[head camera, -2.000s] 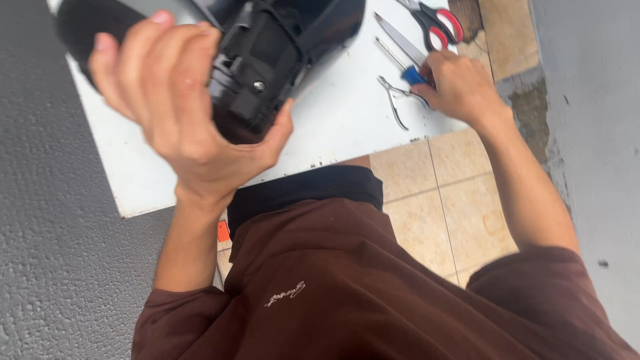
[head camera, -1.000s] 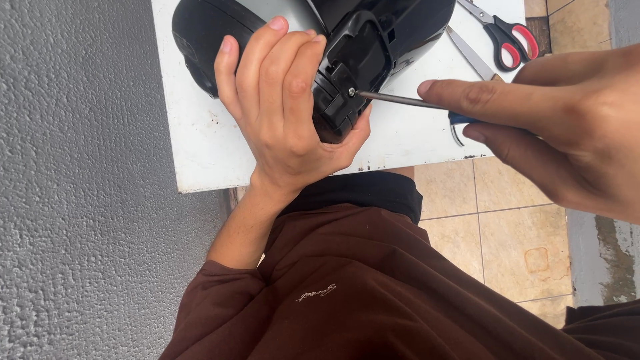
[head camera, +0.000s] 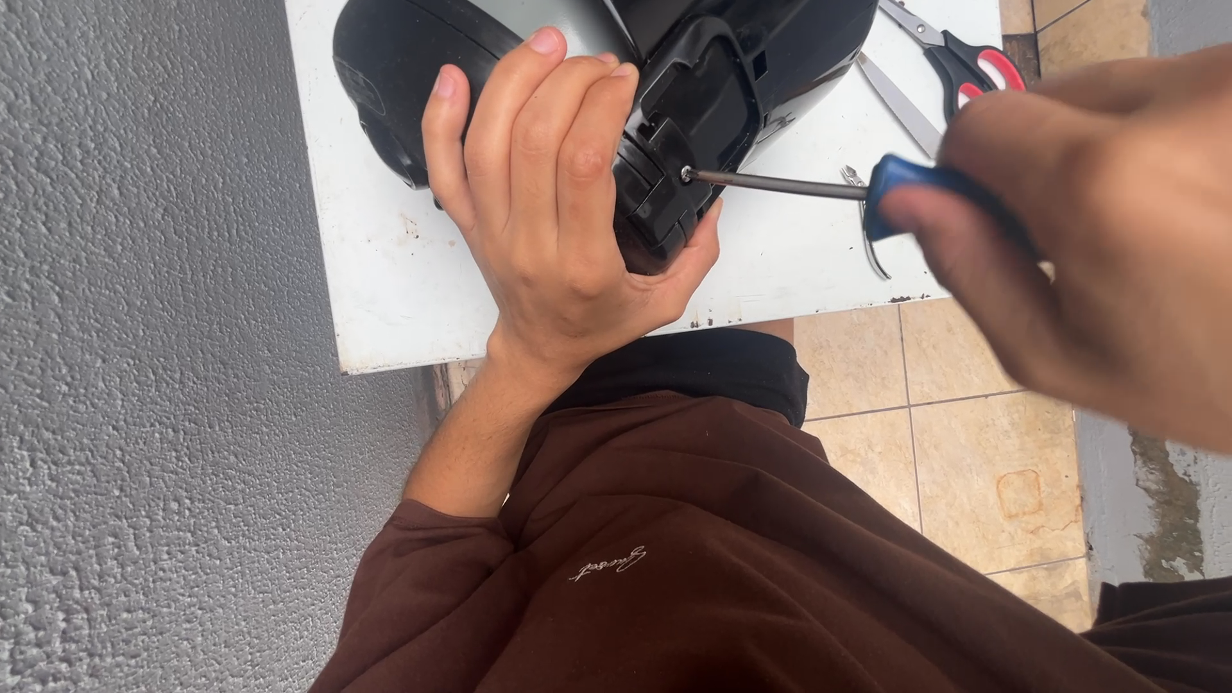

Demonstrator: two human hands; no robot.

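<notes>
A black and grey plastic appliance (head camera: 712,96) lies on a white table, its upper part cut off by the frame. My left hand (head camera: 568,183) wraps around its near end, fingers spread over the casing and thumb at the lower right side. In my right hand (head camera: 1078,212), blurred by motion, is a screwdriver (head camera: 789,185) with a blue handle. The screwdriver's tip meets a small screw (head camera: 686,174) in the black casing, and its shaft lies nearly level across the view.
Scissors with black and red handles (head camera: 948,58), a pointed metal blade (head camera: 900,104) and small metal nippers (head camera: 869,241), partly hidden, lie on the white table (head camera: 404,318) at right. A textured grey wall (head camera: 173,346) borders the left side; floor tiles (head camera: 972,452) show below.
My right hand has lifted the screwdriver from beside the nippers and brought its tip to the screw. Its grip has since moved back onto the blue handle. My left hand still holds the appliance.
</notes>
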